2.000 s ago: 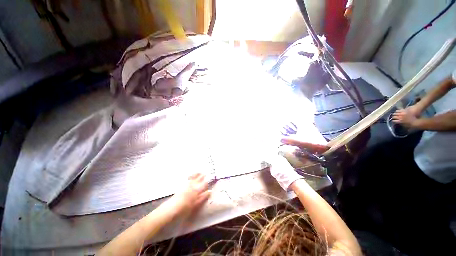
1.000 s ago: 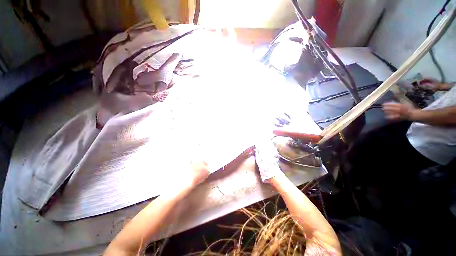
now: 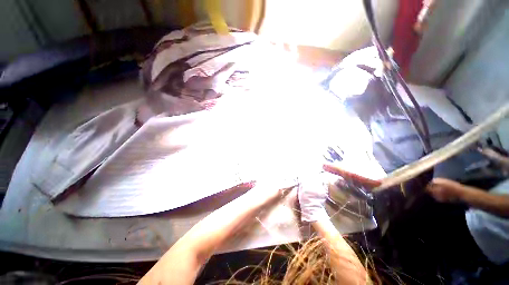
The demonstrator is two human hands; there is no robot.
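A pale garment piece [image 3: 134, 178] lies over the pressing table, its dark-edged border curving along the front. My bare left hand [image 3: 274, 190] is at that border near the table's middle; its fingers are lost in glare. My right hand [image 3: 311, 197], in a white glove, is beside it on the right, also at the cloth's edge; its fingers are washed out, so its grip cannot be told. The iron's orange-brown handle [image 3: 353, 175] is at table right, not in my hand; its body is hidden by glare.
Crumpled pale cloth with dark edges [image 3: 195, 72] is heaped at the back. A thick pale hose [image 3: 446, 150] crosses at right, and dark cords [image 3: 399, 83] hang above. Another person's hand [image 3: 445, 190] shows at right beside dark cloth. The table's front edge [image 3: 139, 257] runs below my left arm.
My left hand has moved right along the cloth's edge, close to my gloved right hand. The front edge of the cloth, lifted near my right hand earlier, has shifted. The other person's hand is lower.
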